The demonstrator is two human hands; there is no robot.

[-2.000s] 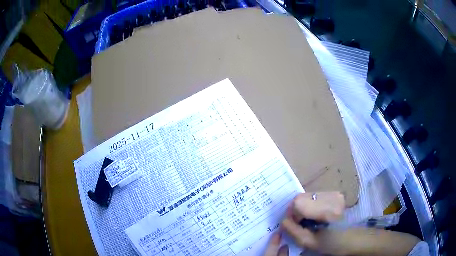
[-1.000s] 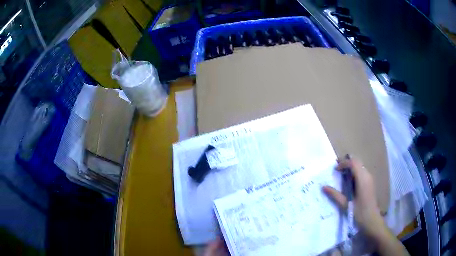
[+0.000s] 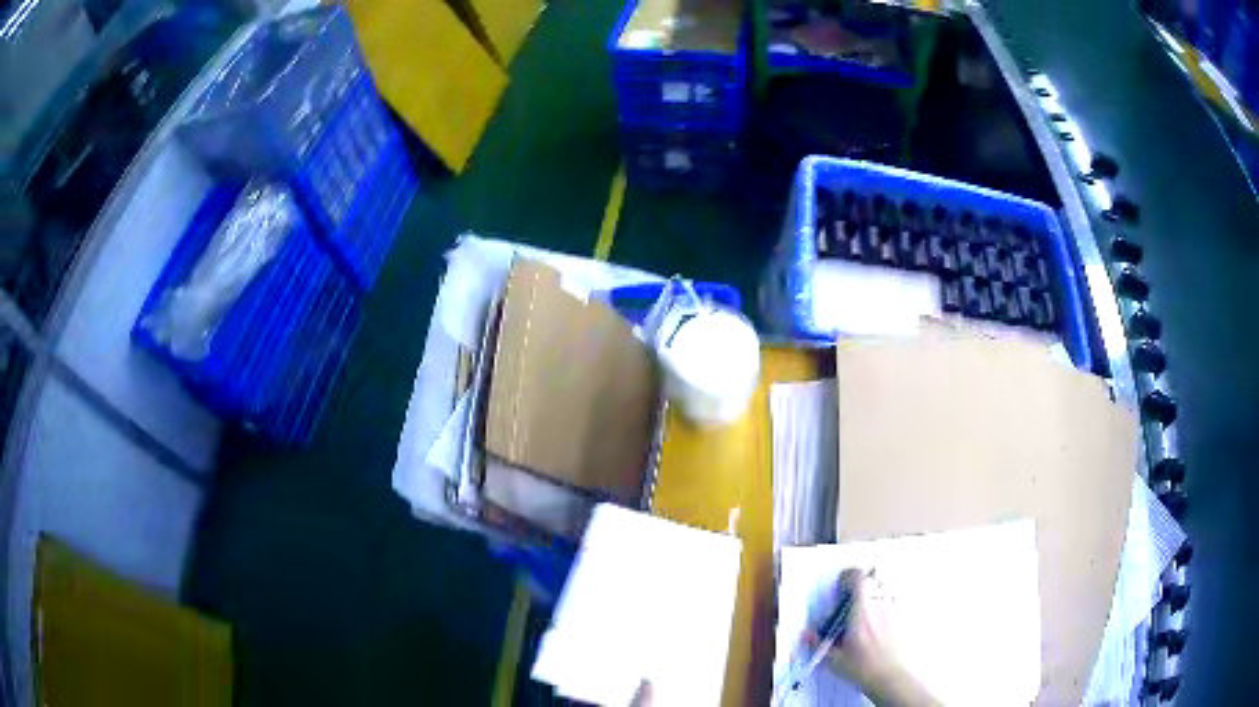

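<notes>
A white sheet (image 3: 660, 594) is at the bottom centre, left of the yellow surface, its print washed out. My left hand (image 3: 642, 693) is mostly cut off by the bottom edge; a fingertip or thumb shows on this sheet, gripping its lower part. A larger white sheet (image 3: 967, 594) lies on brown cardboard (image 3: 987, 449) at the lower right. My right hand (image 3: 877, 649) is over this sheet, its fingers closed on a pen (image 3: 834, 622). The black part with the tag cannot be made out.
A blue tote (image 3: 801, 256) of black parts stands behind the cardboard. A white bagged tub (image 3: 713, 366) stands on the yellow surface (image 3: 697, 477). Stacked cardboard (image 3: 566, 387) is to its left. The green belt (image 3: 1215, 373), edged with black parts, runs along the right. Blue crates (image 3: 290, 318) are left.
The view has swung left, so the papers appear farther right. The smaller sheet has moved left off the larger one with my left hand. My right hand still has the pen.
</notes>
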